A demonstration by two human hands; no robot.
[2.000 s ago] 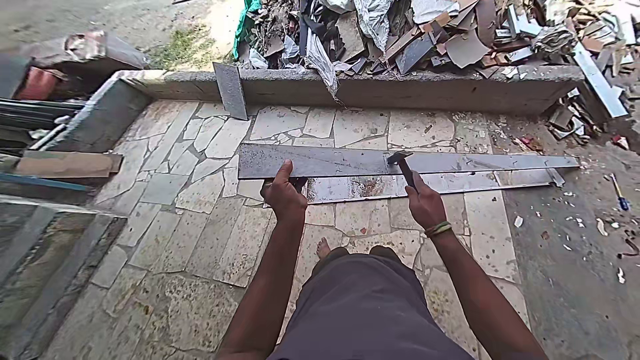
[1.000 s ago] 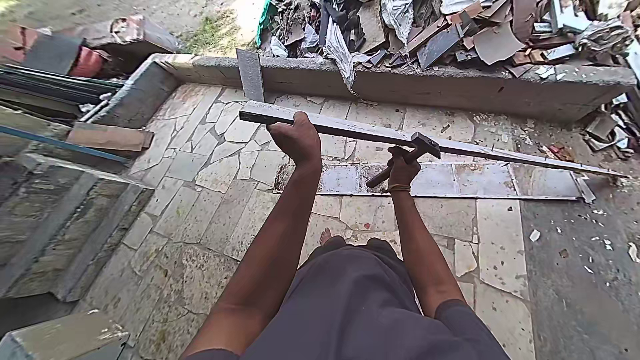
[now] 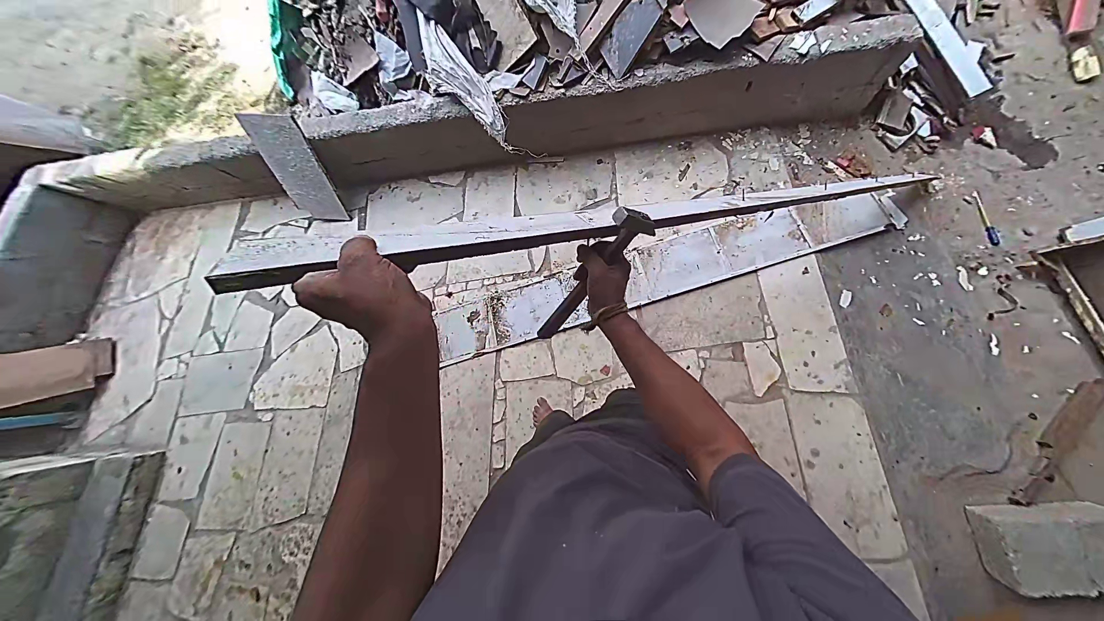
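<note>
A long board (image 3: 483,237) with a pale face and a dark edge runs from left of centre to the far right, its near end raised. My left hand (image 3: 366,289) grips it close to that end. In my right hand (image 3: 604,280) is a hammer (image 3: 634,222), head up beside the board's dark edge, handle slanting down to the left. Small nails appear to stick up along the board's far part. Below it on the paving lies a second long pale panel (image 3: 690,263) with dirt on its surface.
A low concrete wall (image 3: 604,125) crosses behind, with broken tiles and rubble (image 3: 621,34) heaped beyond. A narrow grey slab (image 3: 297,168) leans on it. At right are a screwdriver (image 3: 990,233), scattered chips and a concrete block (image 3: 1039,548). Stone-faced steps (image 3: 78,526) stand lower left.
The board was flat over the panel; my left hand has lifted its near end and tilted it, showing the dark edge. My right hand has turned the hammer head upward.
</note>
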